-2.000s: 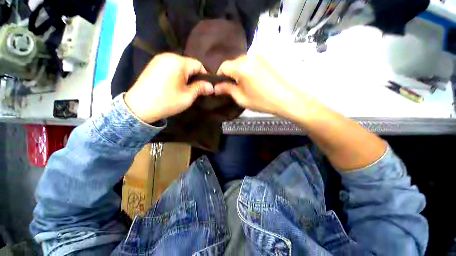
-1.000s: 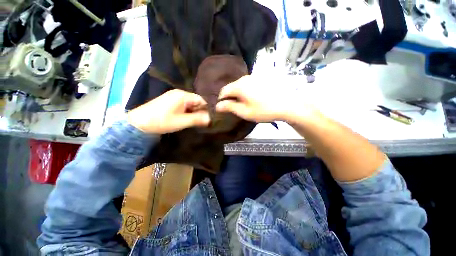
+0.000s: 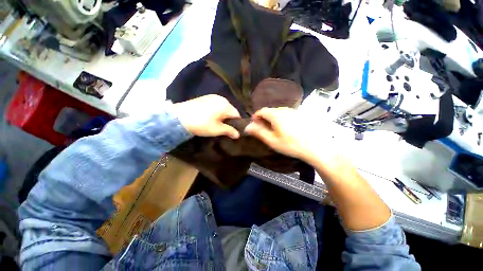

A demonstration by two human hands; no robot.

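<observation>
A dark brown-black garment [image 3: 222, 69] with olive-brown seams lies over the table and hangs past its front edge. A rounded reddish-brown patch [image 3: 277, 94] shows just beyond my hands. My left hand [image 3: 209, 116] pinches the garment's cloth from the left, thumb and fingers on a fold. My right hand [image 3: 280, 129] pinches the same area from the right. The fingertips of both hands are close together. The cloth between them is small and partly hidden by the fingers.
A white sewing machine with blue stripe [image 3: 394, 79] stands at right, black cloth on it. Snips [image 3: 407, 190] lie at the table's right. An older machine [image 3: 77, 18] is upper left. A red stool [image 3: 45, 108] and a cardboard box [image 3: 153, 196] are below the table.
The view has tilted and turned, so the table slants and more of the machine shows. My hands remain on the garment, with my fingertips slightly shifted along the fold.
</observation>
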